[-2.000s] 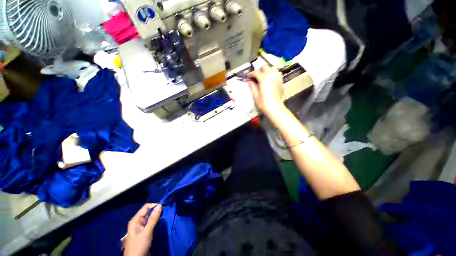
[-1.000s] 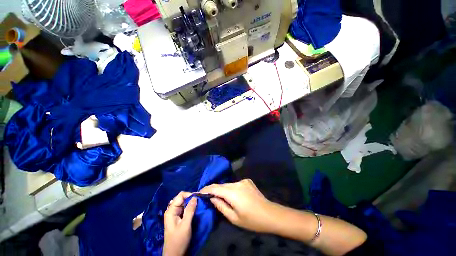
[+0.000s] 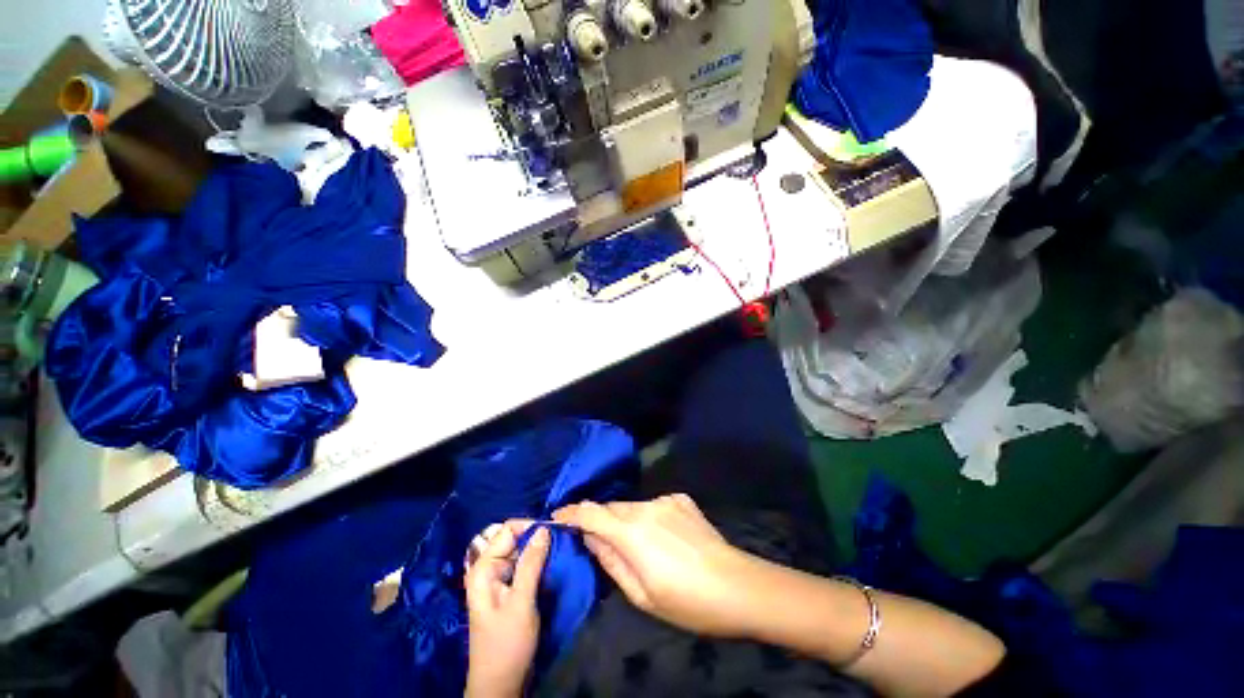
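Note:
A shiny blue garment piece [image 3: 574, 586] lies bunched over the lap. My left hand [image 3: 505, 589] pinches its edge between thumb and fingers. My right hand [image 3: 652, 552] meets the left fingertips at the same edge, thumb and forefinger closed together. A thin dark thing shows between the fingertips; whether it is a tool or the seam cannot be told. A small pale patch [image 3: 388, 589] shows among the lap fabric, left of my left hand.
A cream overlock machine [image 3: 655, 109] stands on the white table [image 3: 505, 357]. A blue garment pile [image 3: 232, 307] with a pale block [image 3: 284, 351] lies left. Red thread ends in a knot [image 3: 754, 318] at the table edge. A plastic bag [image 3: 873, 361] hangs below right. A fan [image 3: 212, 48] stands behind.
My right hand has come from the table beside the machine down to the lap fabric and joined my left hand. Over the last second both hands have stayed nearly still, while the view has shifted slightly.

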